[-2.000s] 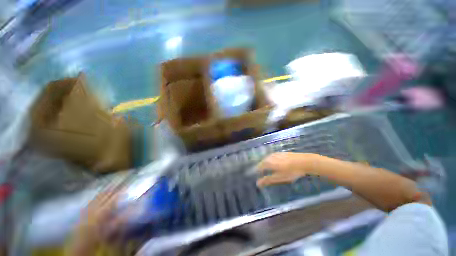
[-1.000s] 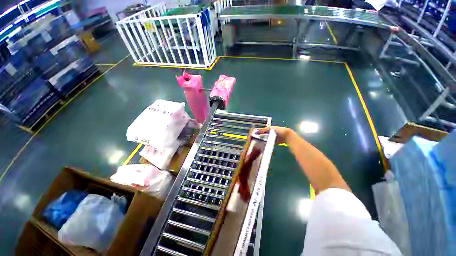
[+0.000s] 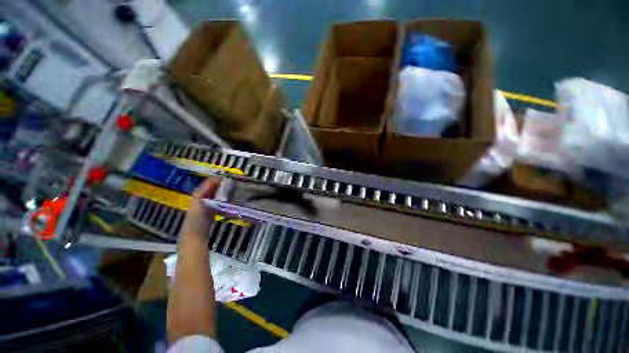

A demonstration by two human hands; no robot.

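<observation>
A long, narrow TV carton (image 3: 441, 238) stands on the roller conveyor (image 3: 331, 255), running from the left centre to the right edge. Its top shows a brown inner face, a dark mark and a white printed edge along my side. Something dark red (image 3: 586, 260) shows at its right end. My left hand (image 3: 201, 196), bare and slightly blurred, holds the carton's left end corner; my forearm comes up from the bottom. My right hand is not in view.
Beyond the conveyor are open brown cartons (image 3: 350, 131), one holding blue and white bags (image 3: 430, 100). White bags (image 3: 593, 127) lie at right. A machine frame with red knobs (image 3: 125, 122) and a yellow guide bar (image 3: 158, 195) are at left.
The view has swung left from the conveyor's far end to its side and the machine frame. My right hand, on the carton's far end before, has left view; my left hand now shows.
</observation>
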